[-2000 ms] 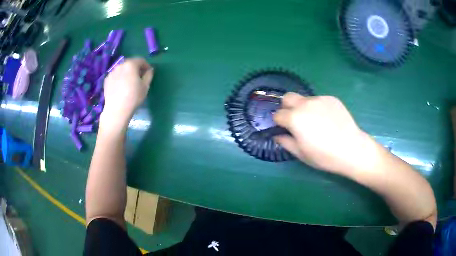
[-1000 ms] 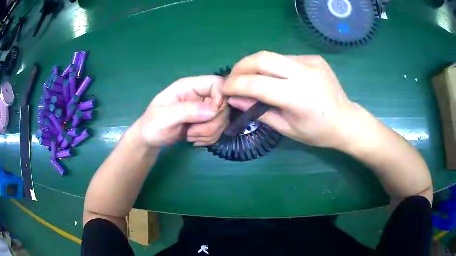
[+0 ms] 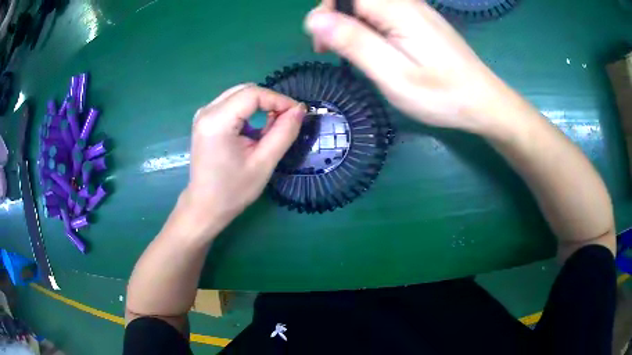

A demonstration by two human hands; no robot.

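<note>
The black ribbed round housing [image 3: 326,191] lies on the green bench in front of me, its shiny centre showing pale rectangles. My left hand [image 3: 239,142] is over its left side, thumb and forefinger pinched at the upper rim of the centre. A purple battery cell [image 3: 251,130] shows between the fingers of this hand, mostly hidden. My right hand [image 3: 402,62] is raised above and beyond the housing, off its surface. It holds a slim black tool [image 3: 344,7], cut off by the top edge.
A loose pile of purple cells [image 3: 73,152] lies at the left. A long dark strip [image 3: 31,208] lies beyond it. Another ribbed housing [image 3: 478,8] is cut off at the top edge. A brown box [image 3: 621,97] stands at the right edge. Dark parts lie at the far left.
My hands have moved apart: the right hand went up with the tool, while the left stays pinched at the housing. The housing's centre is now uncovered. One second ago both hands met over it.
</note>
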